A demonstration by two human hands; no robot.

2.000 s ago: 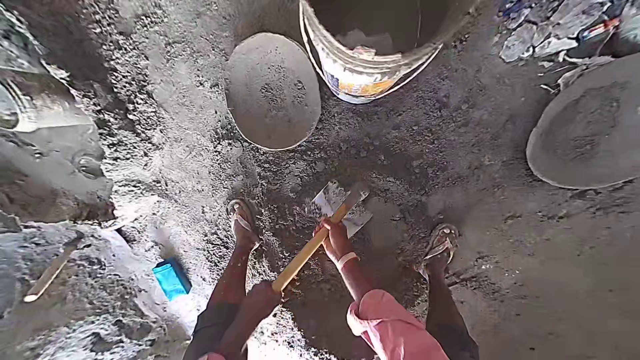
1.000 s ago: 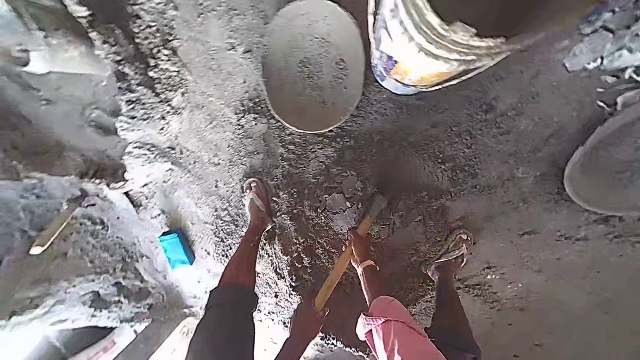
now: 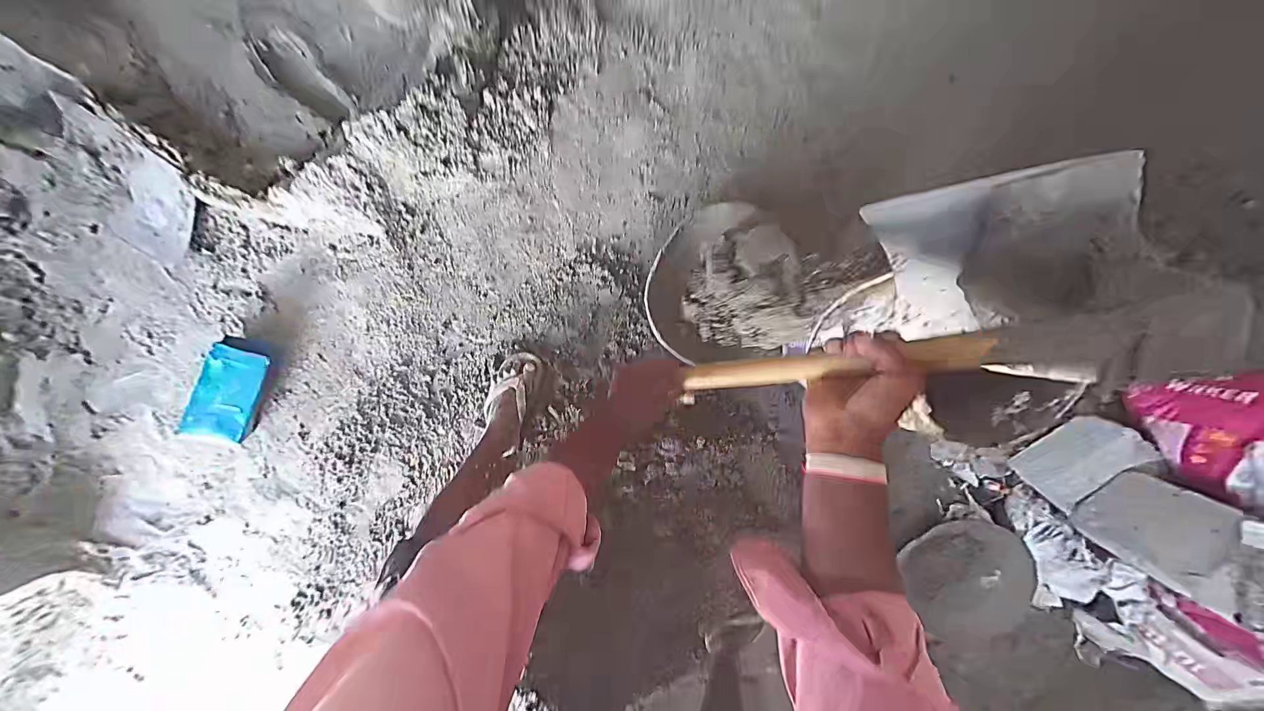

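Observation:
My left hand [image 3: 647, 390] is closed round the rear end of a wooden handle [image 3: 760, 373]. Further along the same handle, my right hand [image 3: 864, 385], with a pale band at the wrist, grips it too. The handle runs nearly level to the right and ends at a hoe's broad metal blade [image 3: 1047, 222], blurred and raised, with grey material on it. Beneath and behind the blade is a bucket [image 3: 857, 308], partly hidden. Left of the bucket lies a round pan [image 3: 667, 296] with grey, mortar-like material in it.
A blue packet [image 3: 227, 390] lies on rough grey ground at the left. My sandalled foot [image 3: 515, 387] is below the pan. Torn sacking [image 3: 1066, 543], flat grey pieces [image 3: 1086, 459] and a pink printed bag [image 3: 1200, 425] lie at the right. Rubble fills the upper left.
The hoe has come up from the ground between my feet and swung right, its blade now by the bucket. Both hands have stayed on the handle. The view has turned to the right.

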